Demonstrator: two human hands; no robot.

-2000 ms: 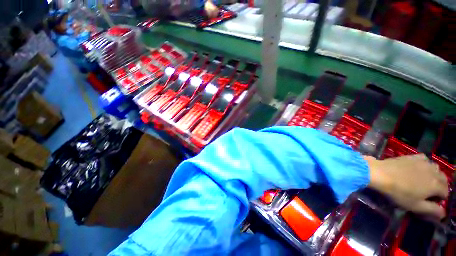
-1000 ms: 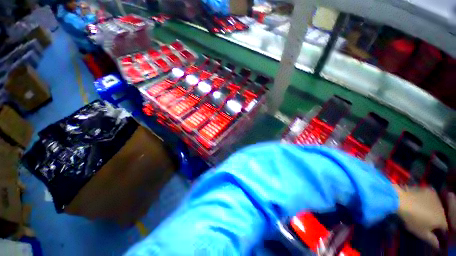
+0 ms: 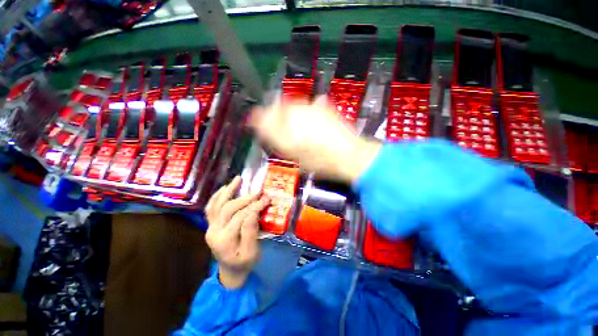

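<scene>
The clear handset tray (image 3: 419, 268) lies in front of me with two rows of red-and-black flip phones. The back row's open phones show black screens and red keypads. My left hand (image 3: 235, 226) is at the tray's front left corner, its fingertips on the left edge of a red handset (image 3: 279, 200), keypad up. My right hand (image 3: 305, 138) is blurred above the tray's left part, hiding that handset's upper part; whether it holds anything cannot be told. Beside the handset lies a covered phone back (image 3: 318, 226), black above and red below. My right sleeve covers part of the front row.
Stacked handset trays (image 3: 141, 185) stand at left, with more beyond. A grey post (image 3: 226, 49) rises behind the trays on the green bench (image 3: 262, 33). A carton (image 3: 154, 275) and crinkled black plastic (image 3: 62, 275) are at lower left. Another tray's red parts show at right.
The view has turned right and down. My right hand, hidden before, is now over the tray's left part. The sleeved arm across the tray has gone, and my left hand is at the front left corner.
</scene>
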